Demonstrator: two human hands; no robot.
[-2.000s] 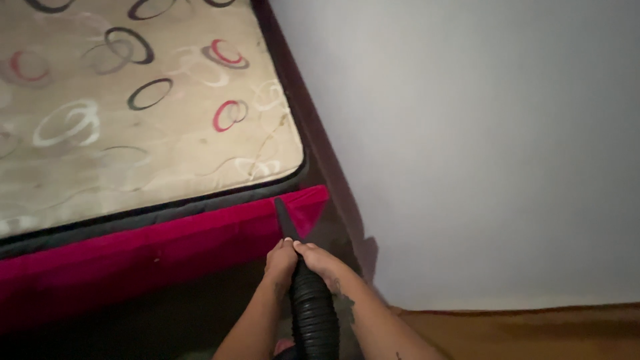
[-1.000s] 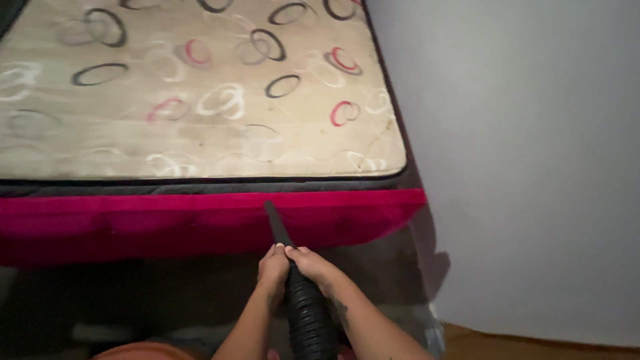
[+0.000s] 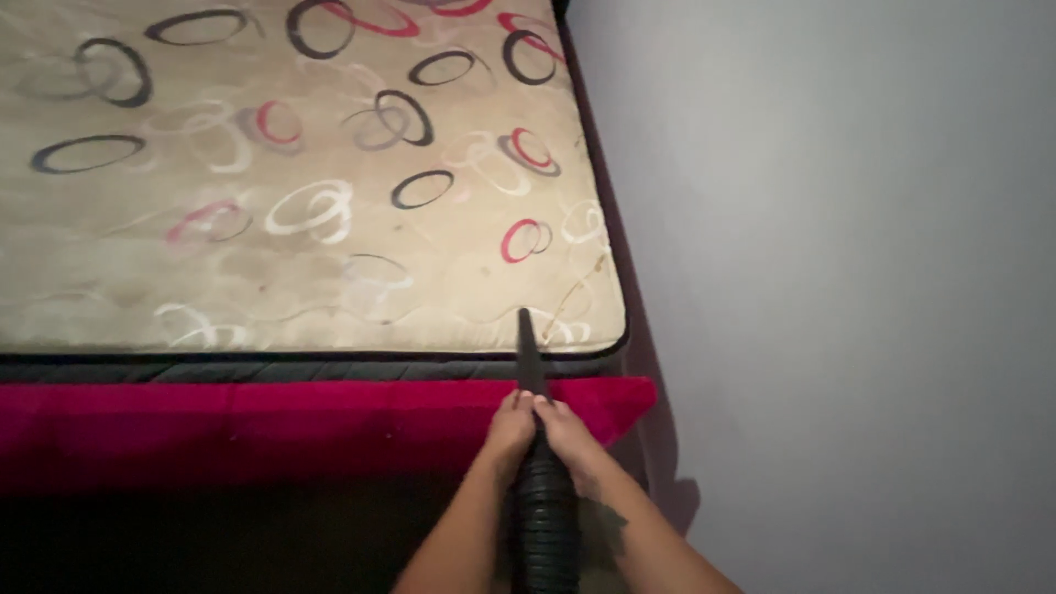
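Observation:
My left hand (image 3: 513,429) and my right hand (image 3: 568,429) are closed side by side around a black vacuum crevice nozzle (image 3: 528,355). A ribbed black hose (image 3: 546,520) runs from it down between my forearms. The nozzle points away from me, and its tip overlaps the near right corner area of a beige mattress (image 3: 330,264) printed with black, red and white rings. Whether the tip touches the fabric I cannot tell. A brownish line marks the mattress close to that corner.
A bright pink upholstered bed frame (image 3: 289,421) runs along the near side of the mattress, with dark floor below it. On the right stands a pale wall (image 3: 825,289), close to the bed's side and bearing shadows.
The nozzle tip was over the pink frame in both earlier frames and is now over the mattress near its corner. Both hands have kept their hold. The view has shifted.

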